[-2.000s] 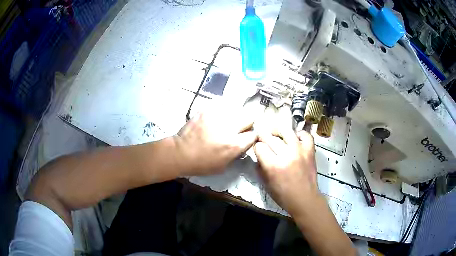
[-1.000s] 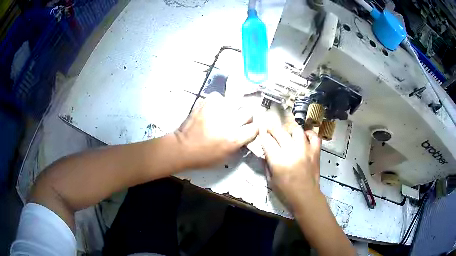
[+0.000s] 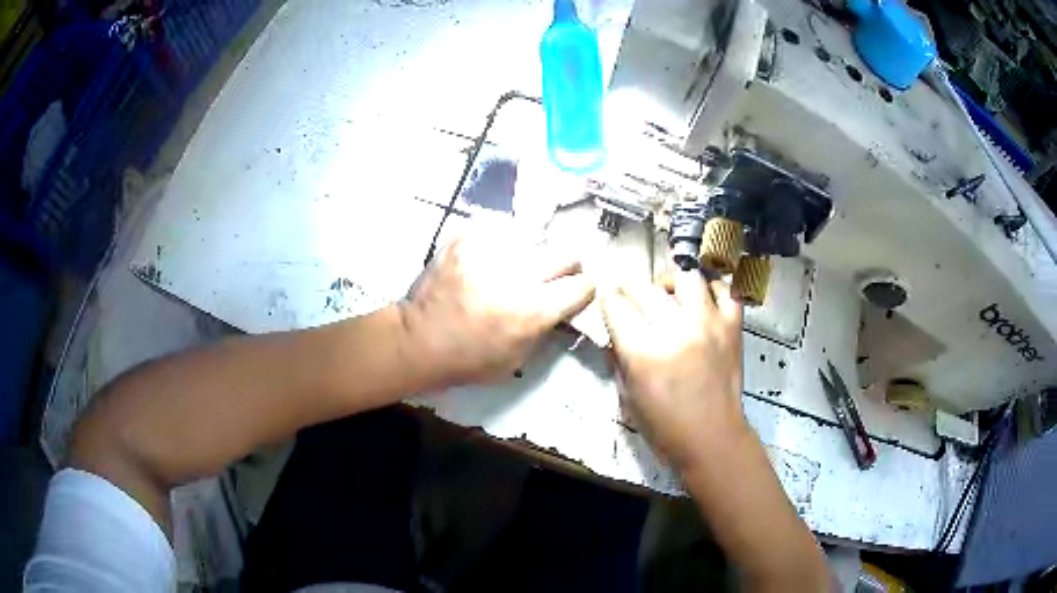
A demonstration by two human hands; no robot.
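A pale cloth piece [image 3: 589, 320] lies bunched between my hands, just in front of the needle area [image 3: 632, 209] of the off-white sewing machine [image 3: 927, 220]. Glare hides most of its outline. My left hand [image 3: 487, 304] presses on the cloth from the left, fingers pointing right. My right hand [image 3: 670, 353] holds it from the right, fingertips below the ribbed brass knobs [image 3: 721, 246]. The fingertips of both hands nearly meet. The needle itself cannot be made out.
A bright-blue lamp head [image 3: 573, 99] hangs over the bed beside the needle area. Thread snips [image 3: 847, 415] lie right of my right hand. A blue lamp base [image 3: 893, 44] sits on the machine arm. Blue mesh baskets [image 3: 87, 151] stand at the left. The white table [image 3: 267, 220] has a chipped front edge.
The cloth shows less in front of my hands than two seconds ago, when it reached toward the front edge. Both hands stay near the needle area. The view has shifted slightly.
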